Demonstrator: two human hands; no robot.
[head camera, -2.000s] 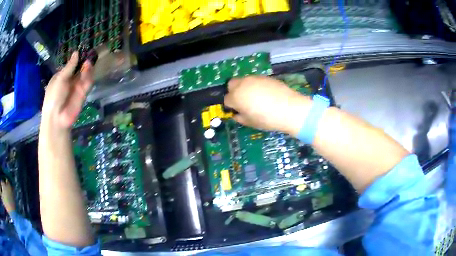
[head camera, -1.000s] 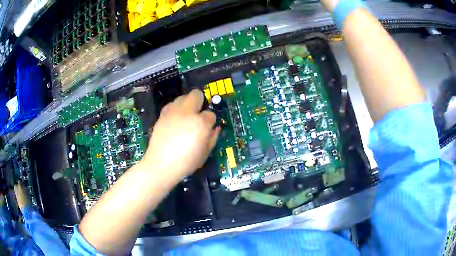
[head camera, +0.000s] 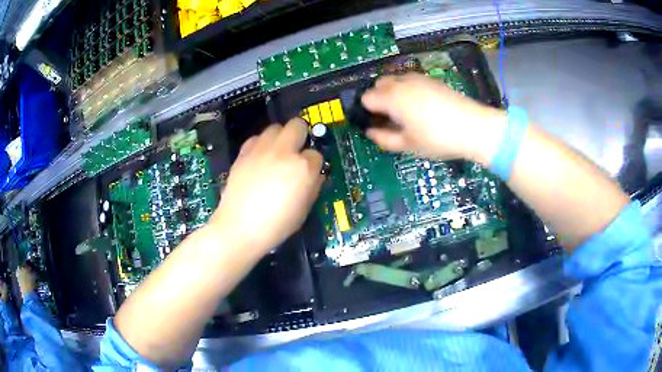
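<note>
The main circuit board (head camera: 377, 178) lies in its black solder pallet (head camera: 348, 298). Yellow box capacitors (head camera: 325, 112) stand in a row at its upper left, with a white-topped electrolytic capacitor (head camera: 319, 131) just below. My left hand (head camera: 272, 182) is at the board's left edge, fingertips by that round can; its fingertips are dark-covered and what they hold cannot be told. My right hand (head camera: 428, 116) is over the board's upper part, right of the yellow row, slightly blurred. Black shows at its fingertips; whether it holds a part cannot be told.
A second board (head camera: 160, 211) lies in a pallet to the left. Green board strips (head camera: 327, 57) line the far edge. Behind are a bin of yellow capacitors (head camera: 210, 16), a tan stack of modules (head camera: 120, 80) and a blue bin (head camera: 33, 123). Another person's hand (head camera: 25, 277) shows far left.
My right hand has come back from beyond the top edge to over the board's upper part. My left hand stays at the board's left edge. The view has shifted slightly.
</note>
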